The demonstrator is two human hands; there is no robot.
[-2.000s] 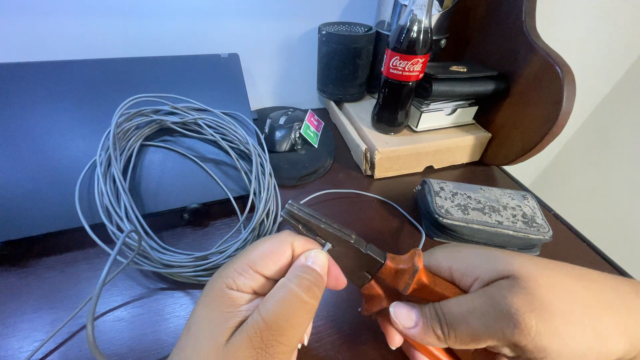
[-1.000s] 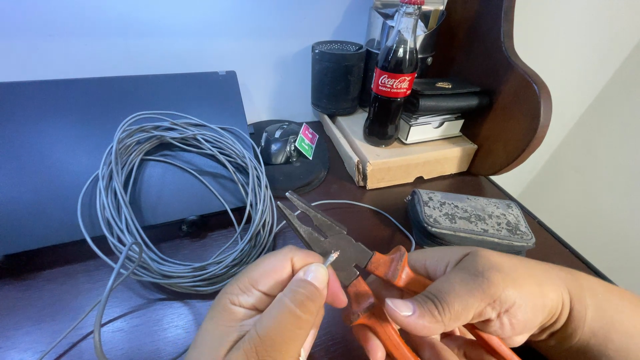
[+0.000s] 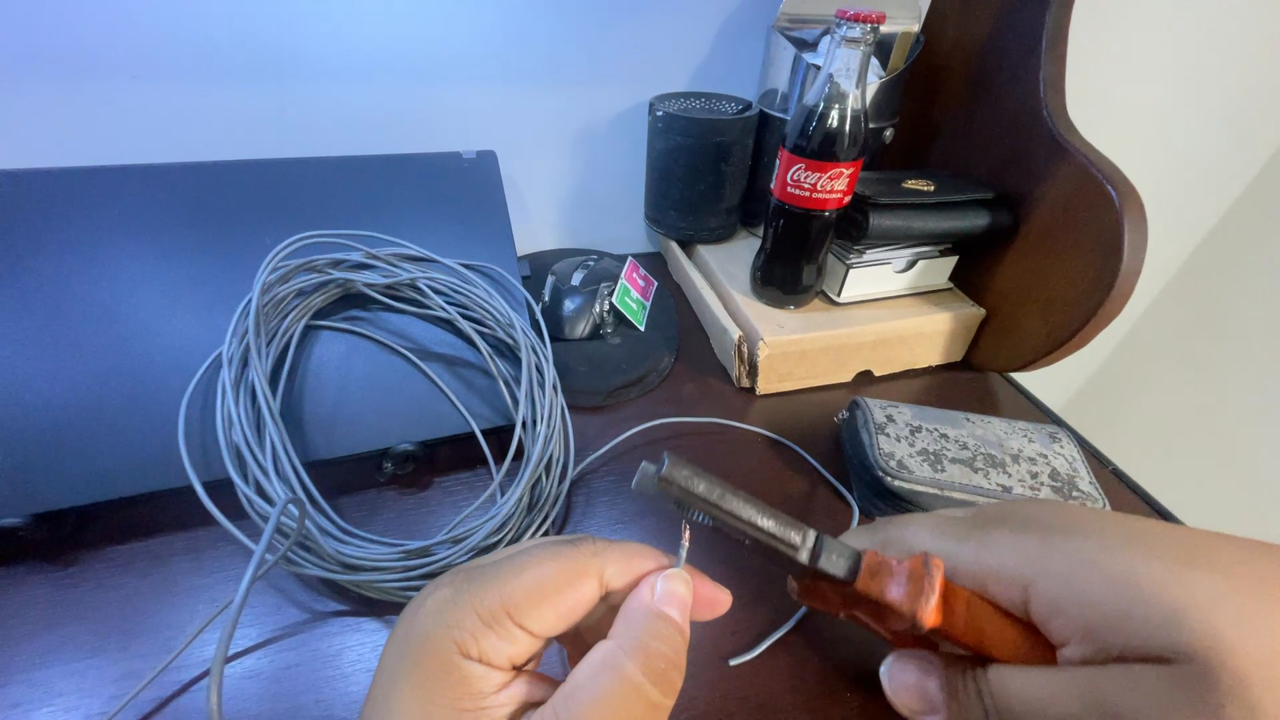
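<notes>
Between thumb and forefinger, my left hand (image 3: 560, 630) pinches the end of a grey cable (image 3: 682, 552), where a short bit of bare copper strand sticks up. My right hand (image 3: 1060, 610) grips the orange handles of combination pliers (image 3: 770, 515). The plier jaws point up and left, seen edge-on, just above the bare strands; whether they touch them I cannot tell. Behind my left hand, a coil of grey cable (image 3: 390, 420) leans against a dark flat panel. A loose cable end (image 3: 765, 640) lies on the desk below the pliers.
A dark panel (image 3: 90, 330) stands at the left. A mouse (image 3: 578, 298) rests on a round black pad (image 3: 640, 370). A Coca-Cola bottle (image 3: 800, 230) and a small white box (image 3: 890, 275) stand on a cardboard box (image 3: 860, 345). A worn zip case (image 3: 985, 455) lies at the right.
The plier head has turned from showing its open jaws flat to an edge-on view above the cable end. The cable end in my left hand now points upward, its copper strands plainer to see.
</notes>
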